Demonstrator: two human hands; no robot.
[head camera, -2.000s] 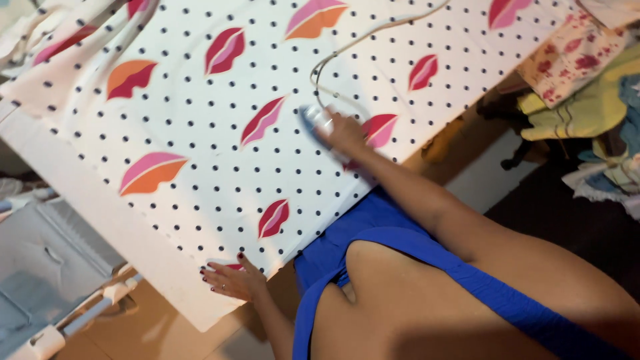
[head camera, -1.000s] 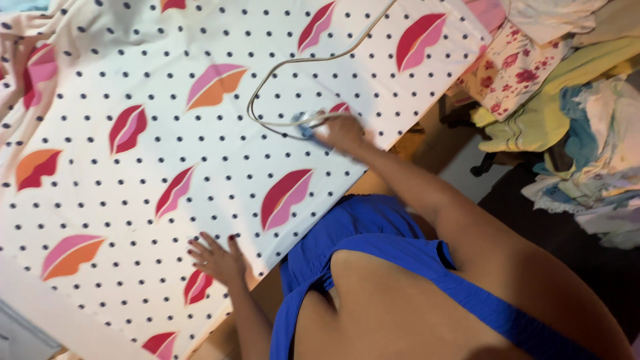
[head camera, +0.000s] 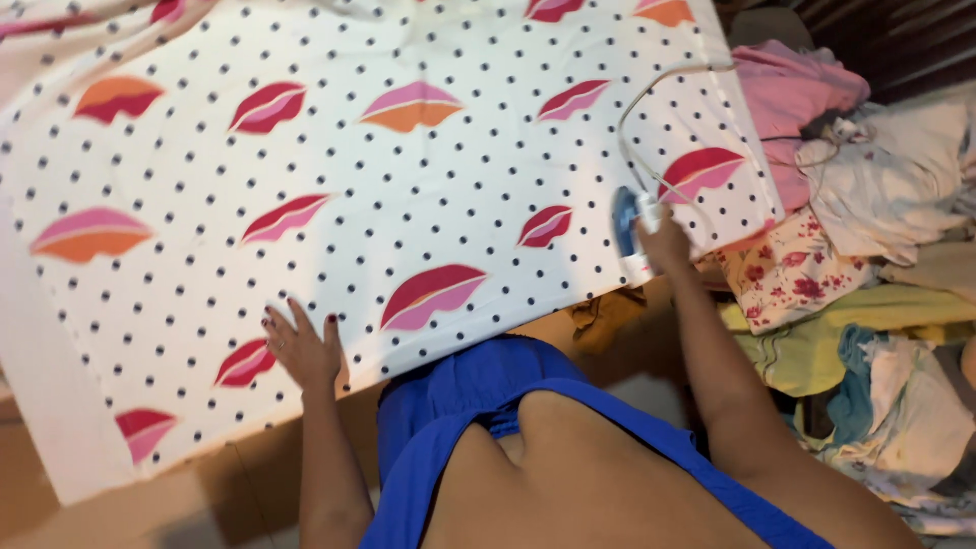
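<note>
A white fabric sheet (head camera: 457, 183) with black dots and pink, red and orange lips is spread over a flat surface. My right hand (head camera: 665, 240) is closed around the handle of a blue and white clothes iron (head camera: 627, 225), which rests on the sheet near its right end and front edge. From the iron a pale cord (head camera: 624, 126) curves up over the fabric. My left hand (head camera: 305, 343) lies with fingers apart on the sheet near the front edge, beside a red lips print. The iron's soleplate is hidden.
Right of the sheet lie piled clothes: a pink cloth (head camera: 793, 91), a white garment (head camera: 892, 168), a red-flowered cloth (head camera: 801, 271) and a yellow-green cloth (head camera: 808, 351). A brown cloth (head camera: 606, 316) shows under the front edge. Upper left, the fabric is bunched (head camera: 84, 46).
The iron in my right hand has moved right along the front edge, closer to the sheet's right end. My left hand stays flat near the front edge. The view has shifted right.
</note>
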